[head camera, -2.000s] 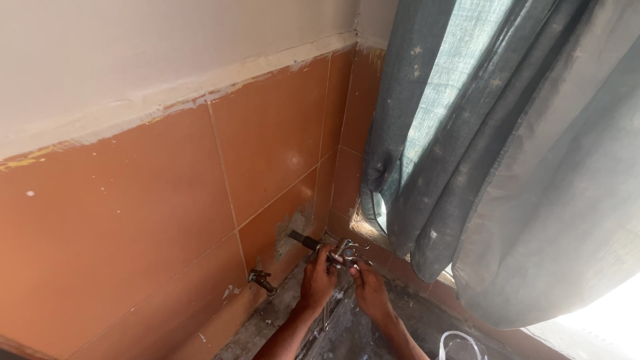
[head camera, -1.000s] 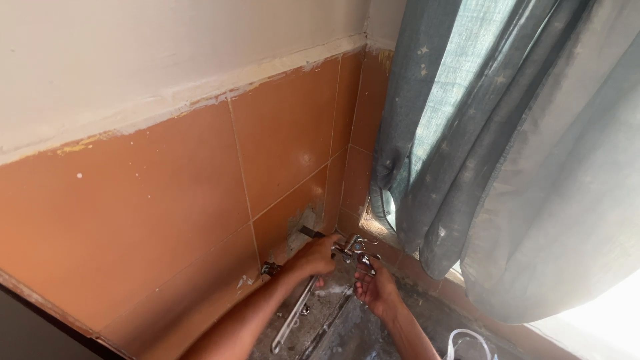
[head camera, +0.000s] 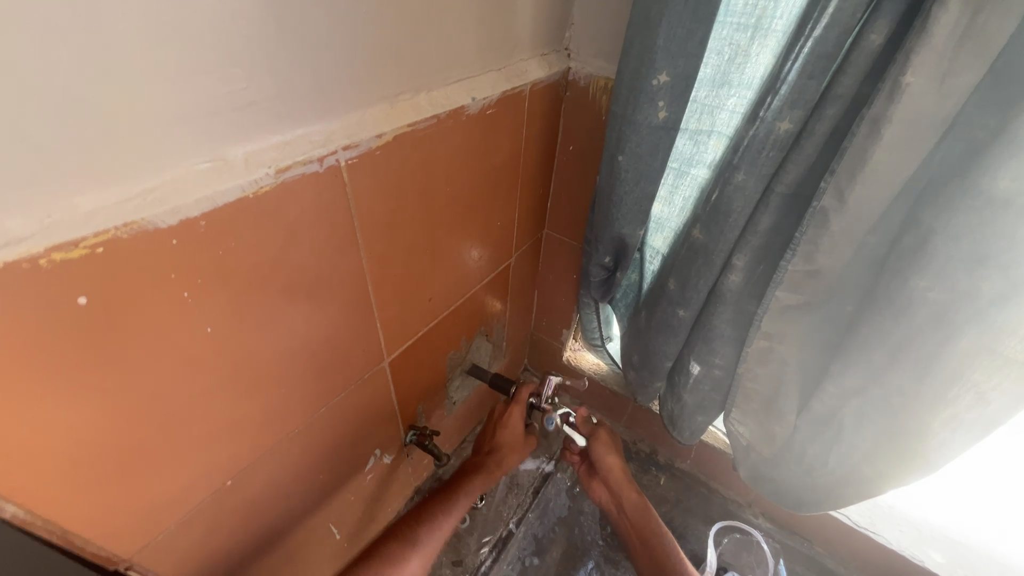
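A dark pipe (head camera: 490, 378) sticks out of a rough patch in the tiled wall. At its end is a chrome tap fitting (head camera: 550, 392) with a lever and a spout. My left hand (head camera: 508, 428) is closed around the joint between the pipe and the fitting. On the right, my right hand (head camera: 594, 452) grips a small shiny metal part (head camera: 573, 428) against the fitting; its exact kind cannot be told. A second, worn tap (head camera: 428, 445) comes out of the wall to the left of my left hand.
Orange wall tiles (head camera: 280, 336) meet at a corner behind the pipe. A grey curtain (head camera: 720, 264) hangs at the right, low and close to my right hand. Below lies a dark, stained surface (head camera: 560, 520). A white curved handle or hose (head camera: 740, 532) stands at the bottom right.
My left hand has come back from farther over the fitting to the pipe joint. A long metal tool seen beneath it one second ago no longer shows there.
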